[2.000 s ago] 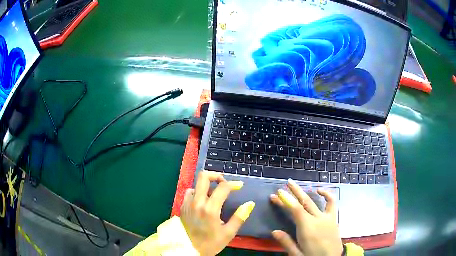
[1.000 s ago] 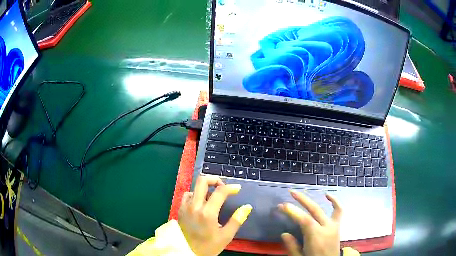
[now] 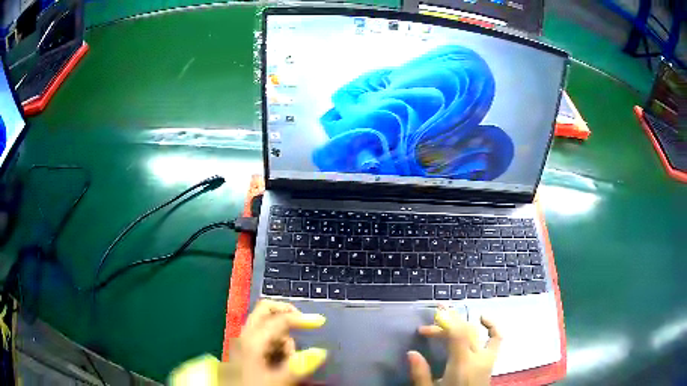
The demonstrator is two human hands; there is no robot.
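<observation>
An open grey laptop (image 3: 520,324) with black keys lies on an orange-red foam pad (image 3: 239,279). Its screen (image 3: 301,68) shows a pale desktop with a blue swirl. My left hand (image 3: 279,343), blurred, is at the left of the palm rest, with yellow finger cots, fingers apart and empty. My right hand (image 3: 459,343) is at the right part of the touchpad (image 3: 369,339), fingers apart and empty. A black test cable (image 3: 245,224) is plugged into the laptop's left side. A second black lead (image 3: 215,182) lies loose on the green surface.
The green bench (image 3: 173,98) surrounds the pad. Other laptops on orange-red pads stand at the far left (image 3: 49,68) and far right (image 3: 667,113). Another screen (image 3: 482,13) shows behind the laptop. A monitor edge (image 3: 9,113) is at the left rim.
The view has tilted up and shifted, so the laptop sits lower and further left, and the far-right laptop shows more. Both hands remain over the palm rest and touchpad area.
</observation>
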